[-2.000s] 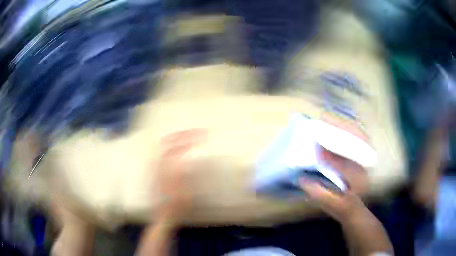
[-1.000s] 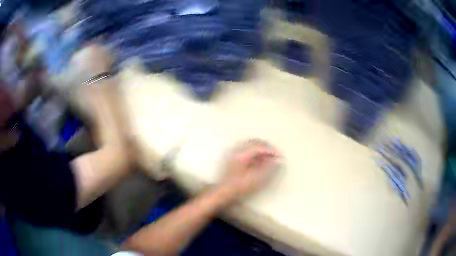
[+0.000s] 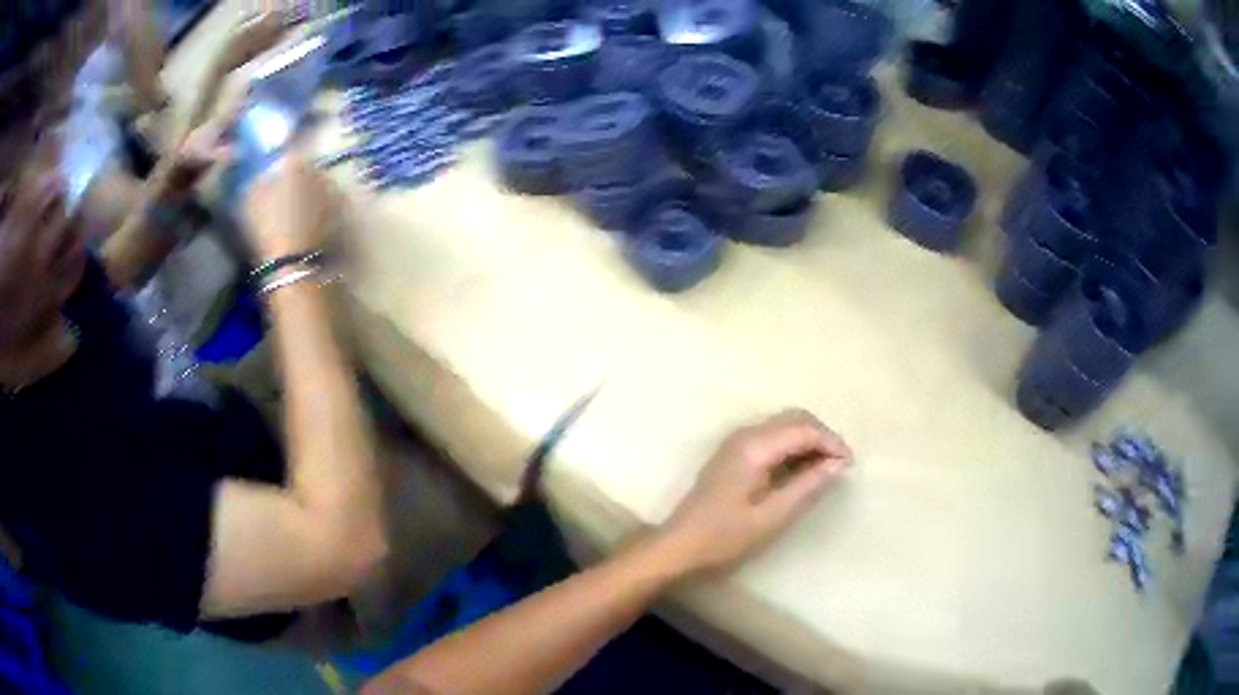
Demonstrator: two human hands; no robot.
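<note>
My left hand (image 3: 764,486) reaches in from the lower left and rests over the tan paper-covered table (image 3: 924,543). Its fingers are curled and the fingertips nearly meet the thumb. I see nothing between them, but the blur could hide a small thing. My right hand is not in view. Dark round housings with central hubs lie heaped at the top centre, one (image 3: 677,245) at the heap's front. One housing (image 3: 932,198) stands alone. More stand in stacked columns (image 3: 1080,356) at the right. Small dark and whitish parts (image 3: 1139,502) lie loose at the right.
A co-worker's arm (image 3: 319,407) is close on my left, with a bracelet at the wrist and hands around a shiny pale item (image 3: 269,125). Other small parts (image 3: 408,129) lie near the heap. A dark slit (image 3: 554,437) marks the table's front edge.
The view has turned left and the picture is sharper. The white box held in my right hand two seconds ago is out of view, as is that hand. My left hand stays over the table.
</note>
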